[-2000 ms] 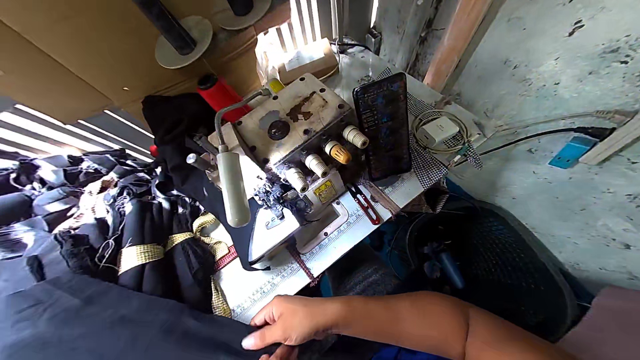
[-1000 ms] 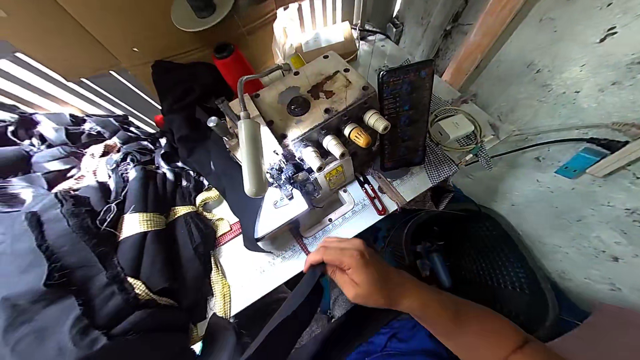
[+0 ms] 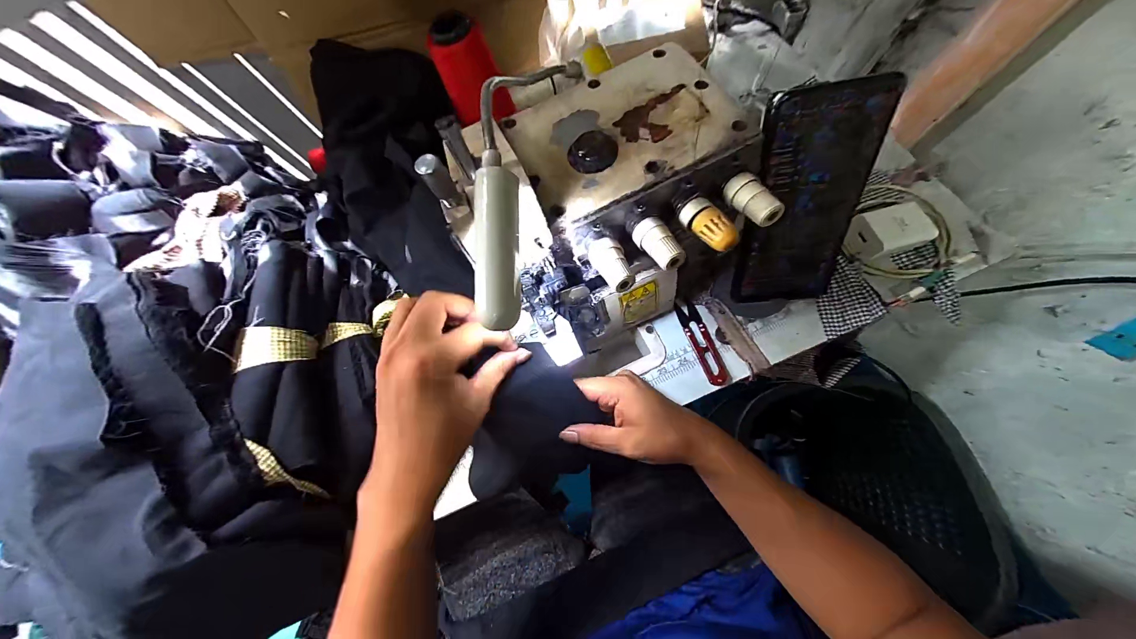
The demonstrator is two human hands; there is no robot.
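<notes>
A piece of black fabric lies across the front of an overlock sewing machine, under its lamp. My left hand grips the fabric's upper left part with fingers bent, close beside the lamp and the needle area. Its right edge is pinched between thumb and fingers of my right hand, just below the machine's front. The presser foot is lit by the lamp; whether cloth lies beneath it I cannot tell.
Bundles of black cloth tied with checked strips fill the left. Red thread snips lie right of the needle area. A smartphone leans by the machine. A cone of red thread stands behind, and a dark plastic basket is at lower right.
My left hand has come into view and holds the black fabric by the machine. My right hand, which held dark cloth at the table's front edge, is now closer to the machine.
</notes>
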